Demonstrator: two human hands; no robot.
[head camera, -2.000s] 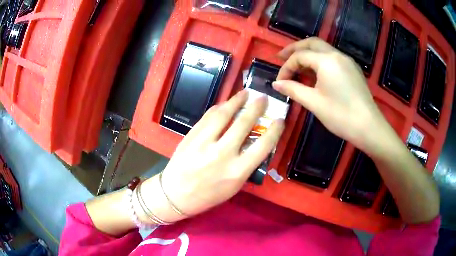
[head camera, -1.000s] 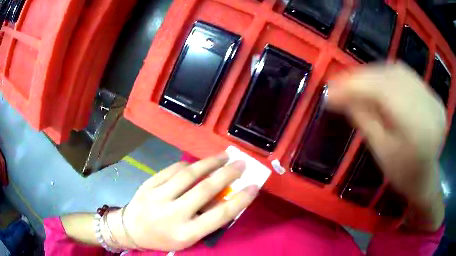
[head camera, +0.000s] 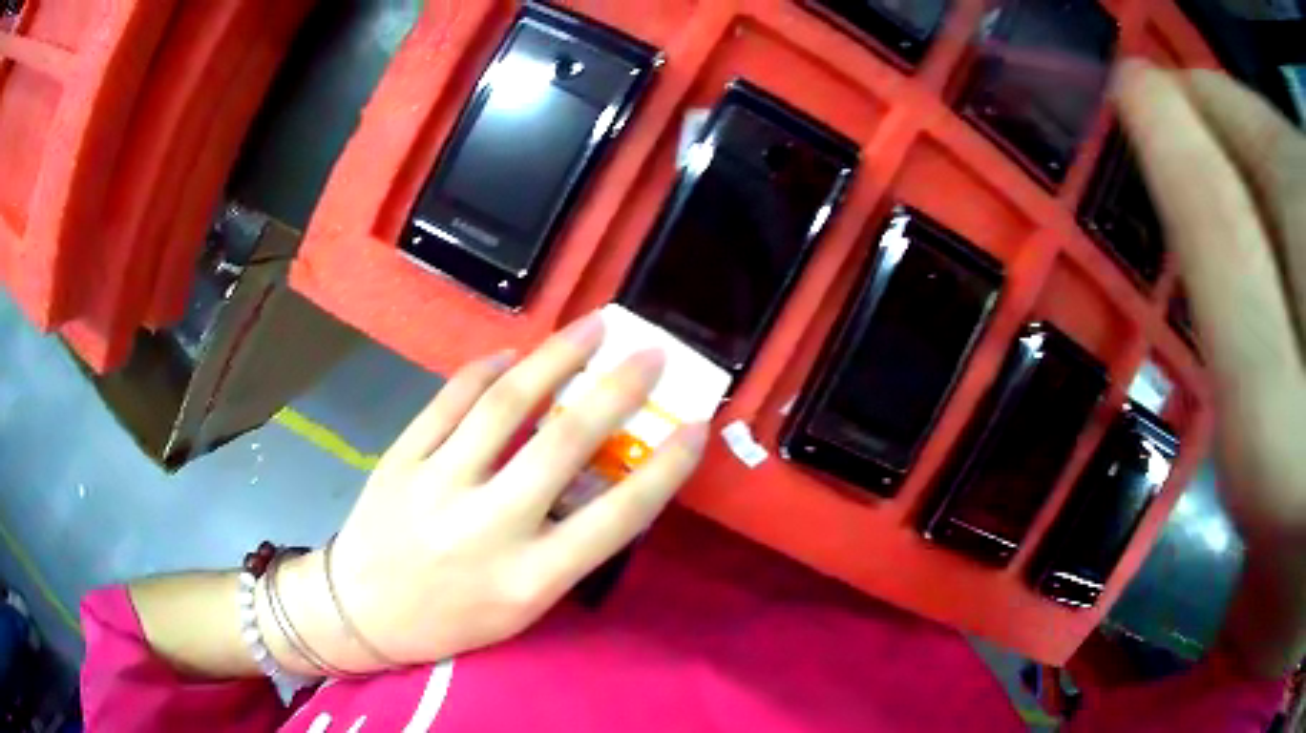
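My left hand (head camera: 501, 501) holds a white card with orange print (head camera: 666, 375) flat under its fingers. The card's top edge overlaps the lower end of a dark glossy phone (head camera: 745, 222) in the red-orange foam tray (head camera: 859, 551). A dark piece shows below the card, partly hidden by my hand. My right hand (head camera: 1239, 244) is blurred and cut off by the right edge, raised over the tray's far right part. A faint pinkish, see-through streak shows left of its fingertips; I cannot tell whether it holds film.
Another phone (head camera: 533, 151) lies in the left pocket, and several more fill the pockets to the right. A small white scrap (head camera: 745, 444) is on the tray's near edge. More foam trays (head camera: 158, 172) are stacked at left, above a brown carton (head camera: 236, 344) and the grey floor.
My right hand has moved up and right, away from the phones. My left hand first drew the card down off the phone, then moved it slightly up onto its lower end. The view has shifted.
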